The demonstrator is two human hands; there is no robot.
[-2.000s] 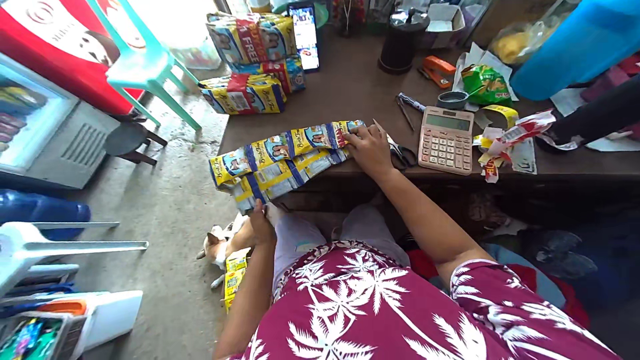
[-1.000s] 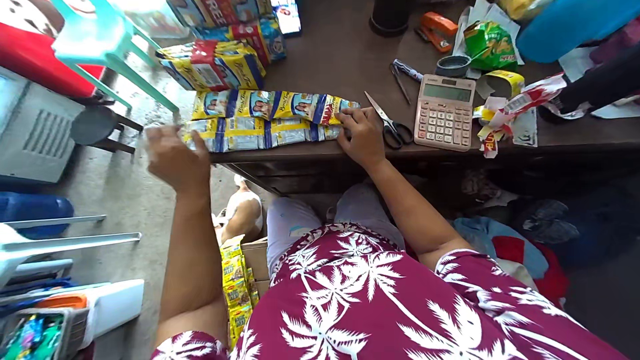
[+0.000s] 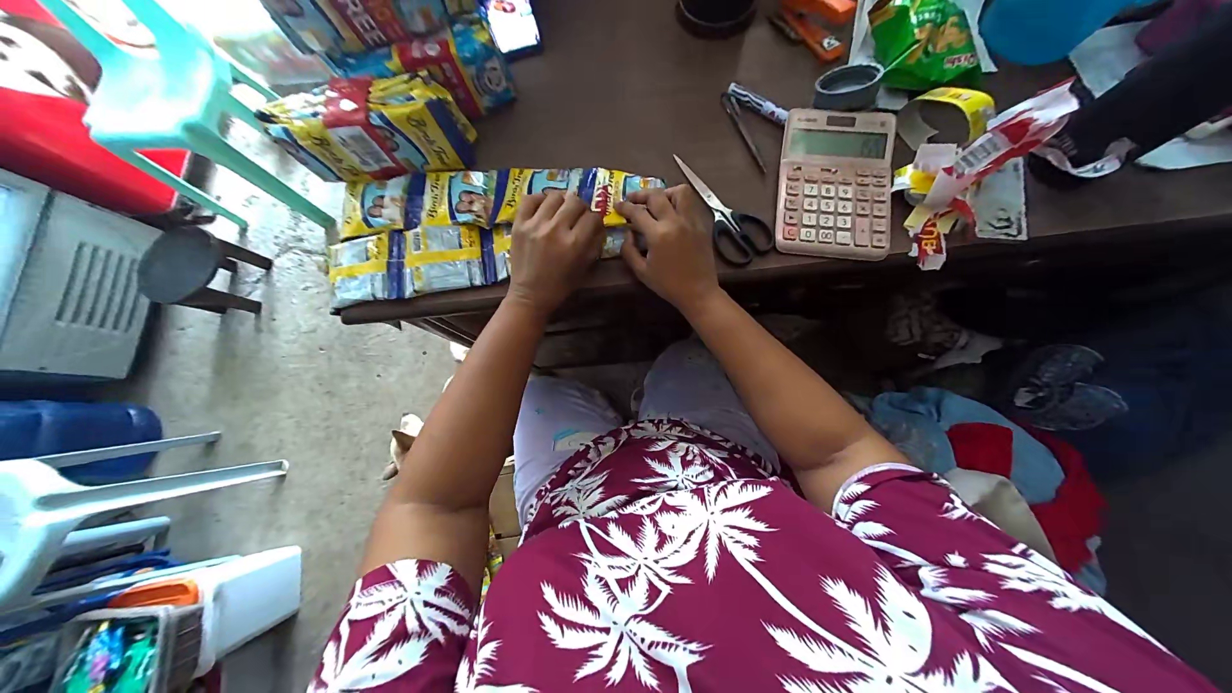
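Note:
Strips of yellow and blue sachets [image 3: 452,199] lie in two rows along the front edge of the brown table [image 3: 597,106]. My left hand [image 3: 555,241] rests on the strips toward their right part, fingers bent over them. Close beside it, my right hand [image 3: 674,241] has its fingertips at the right end of the strips. Whether either hand pinches a sachet cannot be told. Black-handled scissors [image 3: 727,217] lie partly open just right of my right hand. A pink calculator [image 3: 835,188] is to the right of the scissors.
Bundled sachet packs [image 3: 371,130] are stacked at the back left, near a phone [image 3: 510,24]. A pen [image 3: 757,103], a tape roll [image 3: 849,87], a green snack bag [image 3: 924,43] and torn wrappers [image 3: 962,183] lie at right. A teal chair [image 3: 164,96] stands left of the table.
My left hand has moved right, from the strips' left end to beside my right hand. Two seconds ago the strips hung slanting off the table edge; now they lie along it.

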